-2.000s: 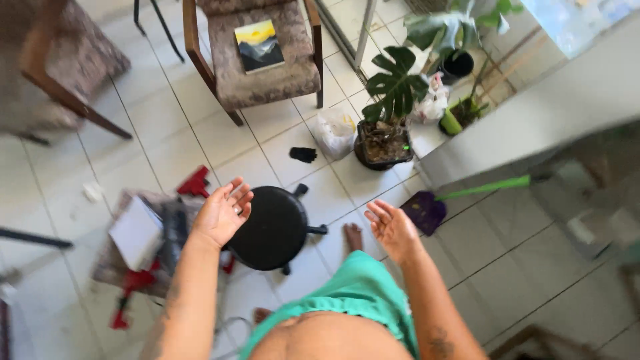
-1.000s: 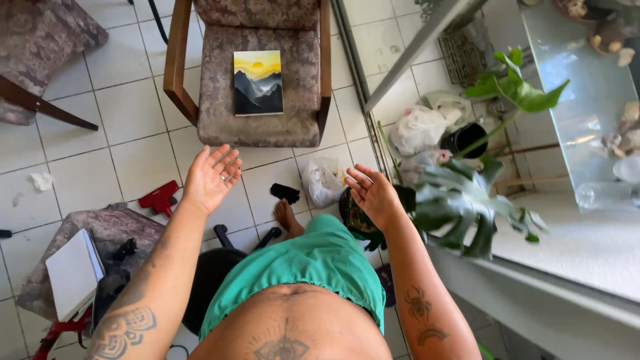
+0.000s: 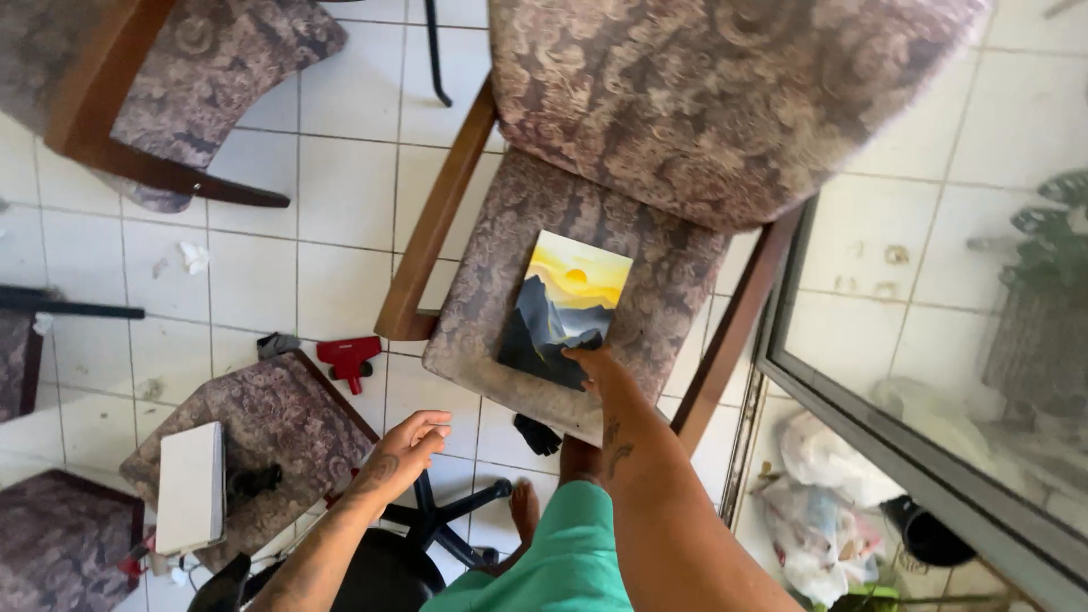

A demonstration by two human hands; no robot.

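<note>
A painting of dark mountains under a yellow sky [image 3: 568,302] lies on the patterned seat of a wooden armchair [image 3: 476,314]. My right hand [image 3: 595,370] is at the painting's lower right edge, with fingers over its dark lower part; whether it grips the edge is unclear. My left hand [image 3: 414,446] is in the air left of the chair's front, fingers loosely bent, holding nothing.
A spiral notebook [image 3: 189,487] rests on a patterned cushion [image 3: 280,425] at the lower left, near a red device [image 3: 349,358]. A wheeled stool [image 3: 387,565] stands below my left hand. At the right are a metal-framed glass panel [image 3: 901,450] and plastic bags [image 3: 820,510].
My right hand has reached out to the painting; before, both hands were raised in the air apart from it. The view has moved closer to the armchair.
</note>
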